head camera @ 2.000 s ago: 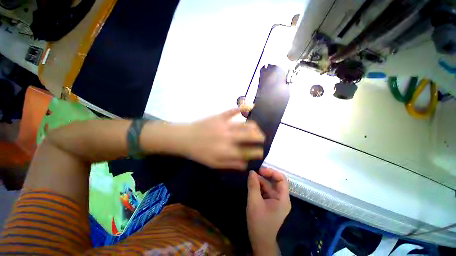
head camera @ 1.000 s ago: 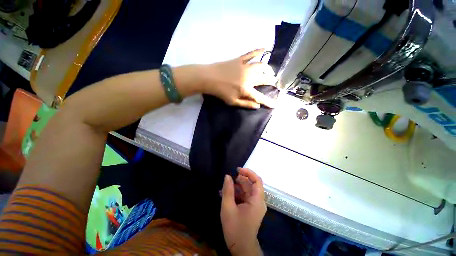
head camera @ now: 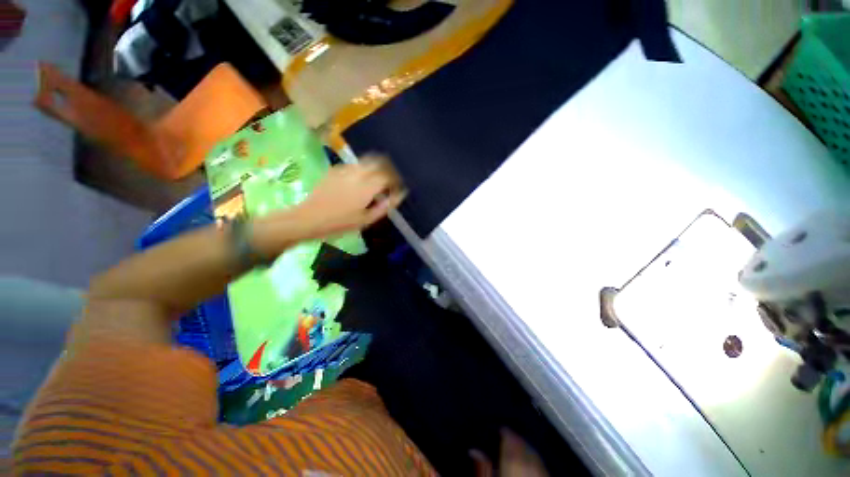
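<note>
My left hand (head camera: pixel 359 194), blurred, is at the table's front edge beside the stacked dark panels (head camera: pixel 494 102). Its fingers are curled, with dark cloth just below them; whether they grip it is unclear. My right hand (head camera: pixel 511 461) is blurred and cut off by the bottom edge, over the dark cloth (head camera: pixel 447 363) on my lap. The pale needle plate (head camera: pixel 685 307) has a dark outline. The machine's needle area (head camera: pixel 792 321) is at the right, partly out of view.
A green printed sheet (head camera: pixel 266 279) lies over a blue basket (head camera: pixel 200 321) left of my lap. An orange chair (head camera: pixel 210 116) stands behind it. A brown board with yellow tape (head camera: pixel 373 70) joins the table, with dark curved pieces (head camera: pixel 396 23) on it. A green basket (head camera: pixel 825 88) is far right.
The view has swung left. My left hand has left the needle area and moved to the table's front edge. The dark work is off the needle plate. My right hand is now mostly out of view.
</note>
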